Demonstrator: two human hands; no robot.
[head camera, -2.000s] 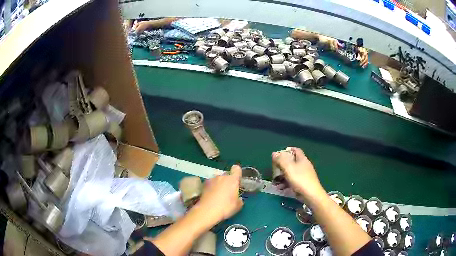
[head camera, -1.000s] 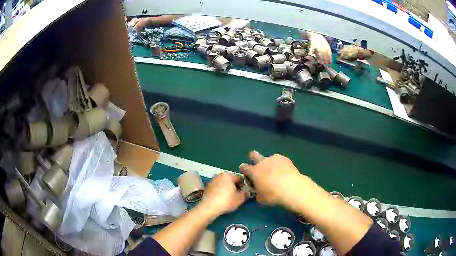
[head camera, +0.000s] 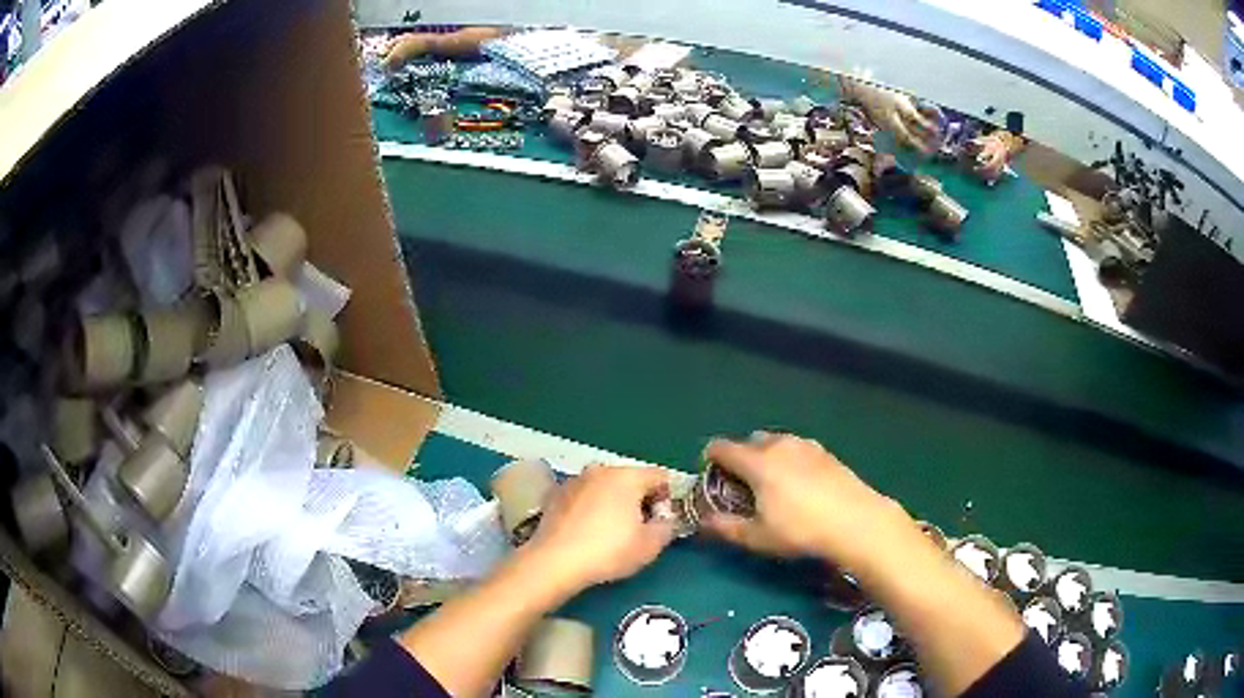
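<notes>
My left hand (head camera: 600, 521) and my right hand (head camera: 802, 502) meet over the near belt edge around a taupe handled housing (head camera: 723, 494). My right fingers are around its dark, open round head. My left fingers pinch its narrower part; my hands hide much of it. Round cups with white inserts (head camera: 775, 649) stand on the bench at the right, two of them nearer my left forearm. A plain taupe round piece (head camera: 524, 496) lies beside my left hand, and another (head camera: 557, 655) lies below my left forearm.
A cardboard carton (head camera: 389, 293) with handled housings (head camera: 171, 341) and crumpled white wrapping (head camera: 280, 505) stands at left. One joined unit (head camera: 699, 256) is on the green belt (head camera: 546, 327). Across it are piled taupe parts (head camera: 723, 143) and another person's hands (head camera: 900, 120).
My right hand has come left to meet my left hand at the housing, and its fingers have since shifted. One handled piece left view leftward on the belt; another unit appeared and moved left.
</notes>
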